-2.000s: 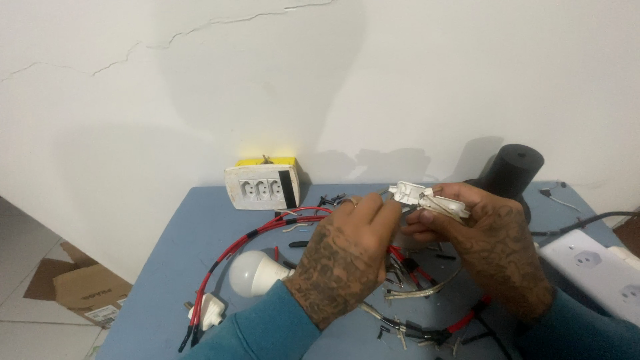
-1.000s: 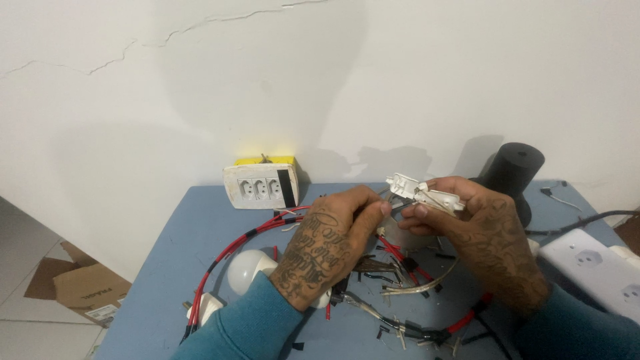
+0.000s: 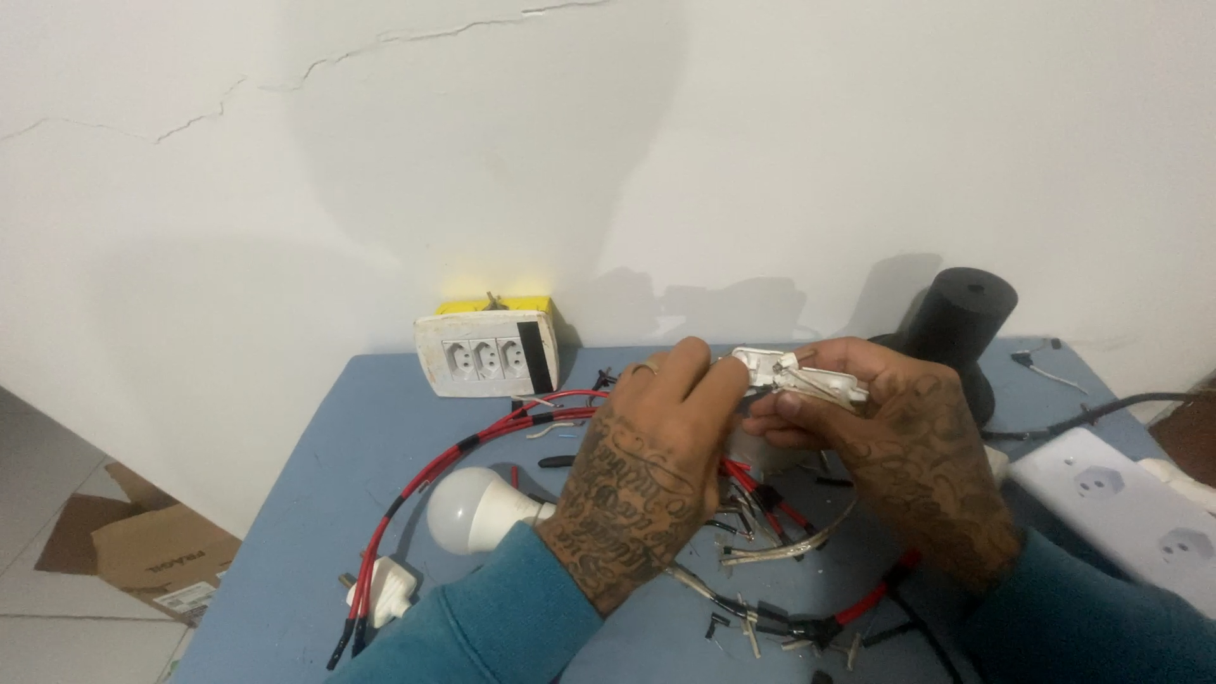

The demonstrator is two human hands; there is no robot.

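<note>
My right hand (image 3: 912,446) grips an opened white plastic electrical fitting (image 3: 803,372) with light wires inside it, above the table's back part. At the fitting's left end is my left hand (image 3: 646,465), its fingers bent close together; whether they pinch a wire or tool there is hidden by the hand. A pale cable (image 3: 788,549) hangs below the right hand. Under both hands lies a loop of red wires (image 3: 418,480) bound with black tape. A white LED bulb (image 3: 475,510) lies left of my left wrist, and a white plug (image 3: 388,591) is beside the red wires.
A socket box with three outlets (image 3: 484,356) leans near the cracked wall. At the right are a black cylindrical object (image 3: 959,318), a black cable (image 3: 1092,415) and a white double outlet plate (image 3: 1107,494). Wire scraps (image 3: 760,627) litter the blue table (image 3: 285,532). A cardboard box (image 3: 161,560) is on the floor.
Since one second ago my left hand has moved up and to the right, closer against the white fitting's left end. My right hand still holds the fitting in about the same place.
</note>
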